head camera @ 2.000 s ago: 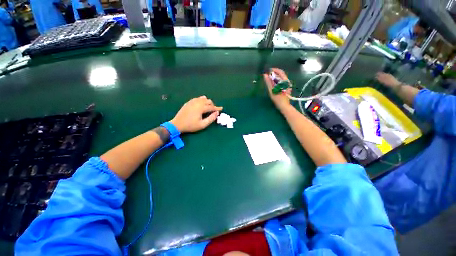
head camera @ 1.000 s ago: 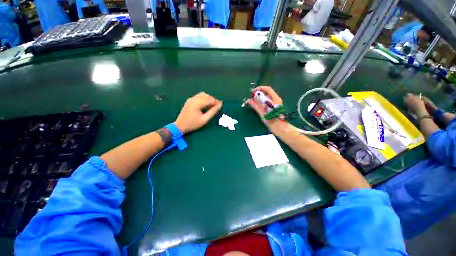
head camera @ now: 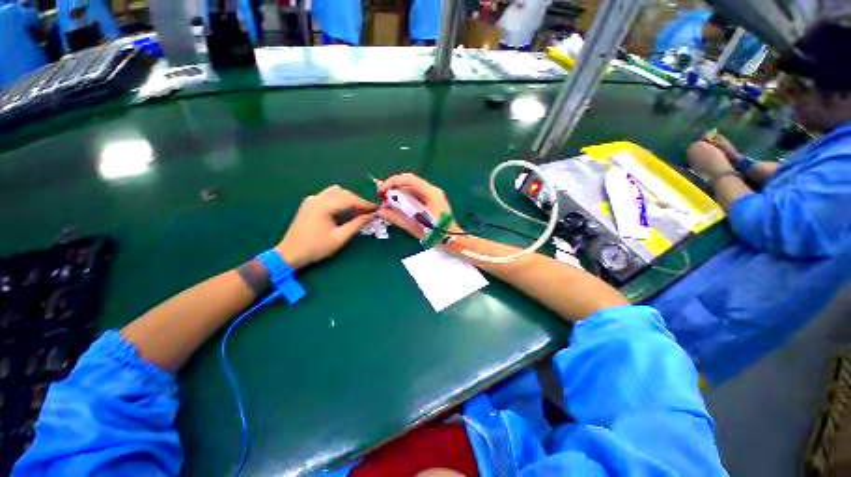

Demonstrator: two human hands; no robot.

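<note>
My right hand [head camera: 417,207] is closed around the glue dispensing syringe [head camera: 403,202], a pale and reddish barrel with a green fitting at its back end. My left hand [head camera: 322,224] is beside it, thumb and forefinger together at the syringe's front end. Anything between those fingertips is too small to make out. The crumpled white tissue [head camera: 375,228] lies on the green surface just below the fingertips, partly hidden. The flat white paper sheet [head camera: 444,279] lies under my right wrist. The pale air hose [head camera: 551,219] loops from the syringe to the right.
The grey glue controller [head camera: 583,228] stands at right, with a yellow tray [head camera: 704,202] and a white tube [head camera: 626,202] on top. Black component trays [head camera: 51,326] are at left. A metal post [head camera: 583,79] rises behind the controller. A person in blue works at far right. My blue wrist cord [head camera: 227,359] hangs down the surface.
My right hand has come left with the syringe, from near the post to my left fingertips. The view has turned right, showing more of the person there.
</note>
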